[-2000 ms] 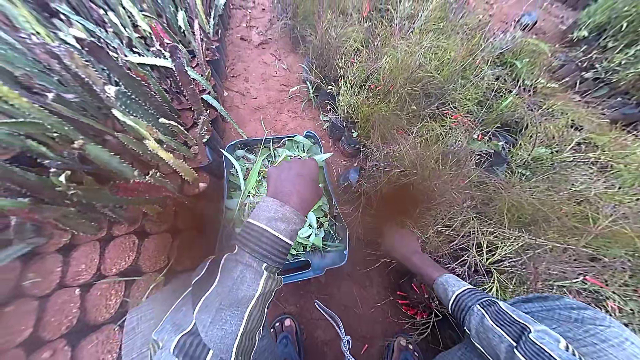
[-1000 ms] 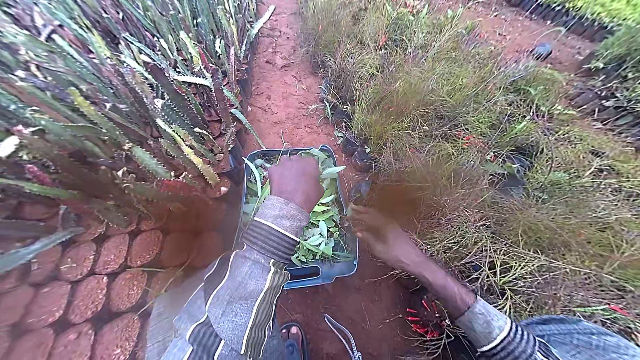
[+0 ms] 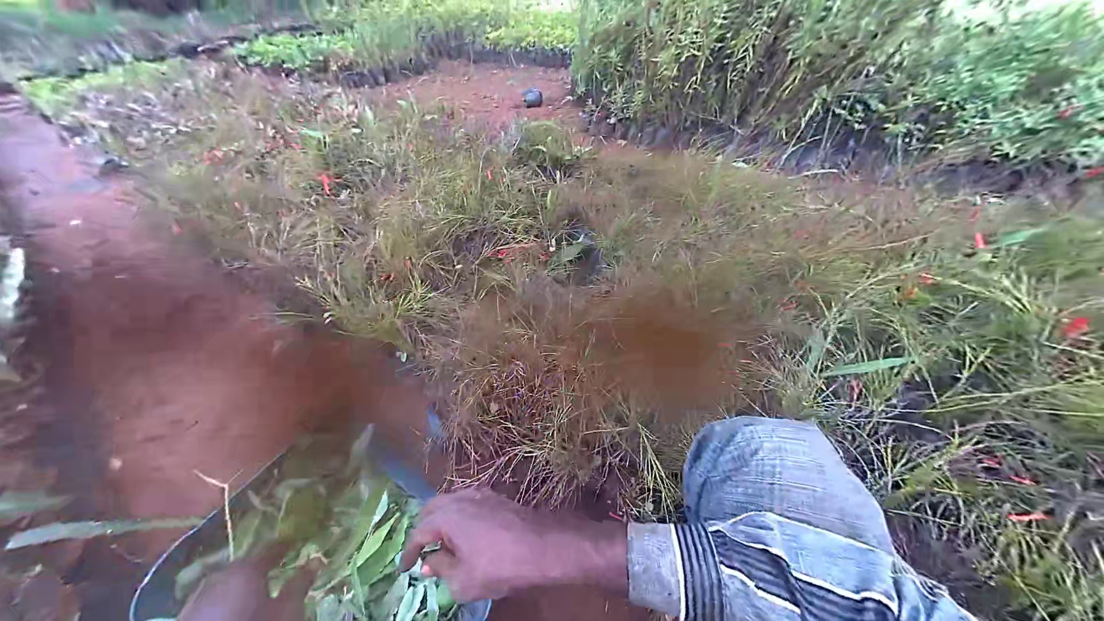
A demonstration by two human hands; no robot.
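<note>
At the lower left stands a blue plastic container (image 3: 177, 548) filled with picked green leaves (image 3: 375, 552). Over its right side is my right hand (image 3: 474, 539), fingers curled down at the leaves; some green shows at the fingertips, but a firm hold cannot be made out. My left hand (image 3: 228, 595) is a blurred shape at the bottom edge, low over the leaves, its fingers hidden. A striped grey cuff covers my right wrist.
Grassy plants (image 3: 535, 388) with small red flowers spread ahead and to the right, beside my jeans-covered knee (image 3: 785, 474). A red soil path (image 3: 190, 371) runs along the left. Farther off are a dark round object (image 3: 532, 97) and taller green plants (image 3: 733, 69).
The view has swung far to the right. My right hand, earlier beside the container and then at its edge, is now over the leaves.
</note>
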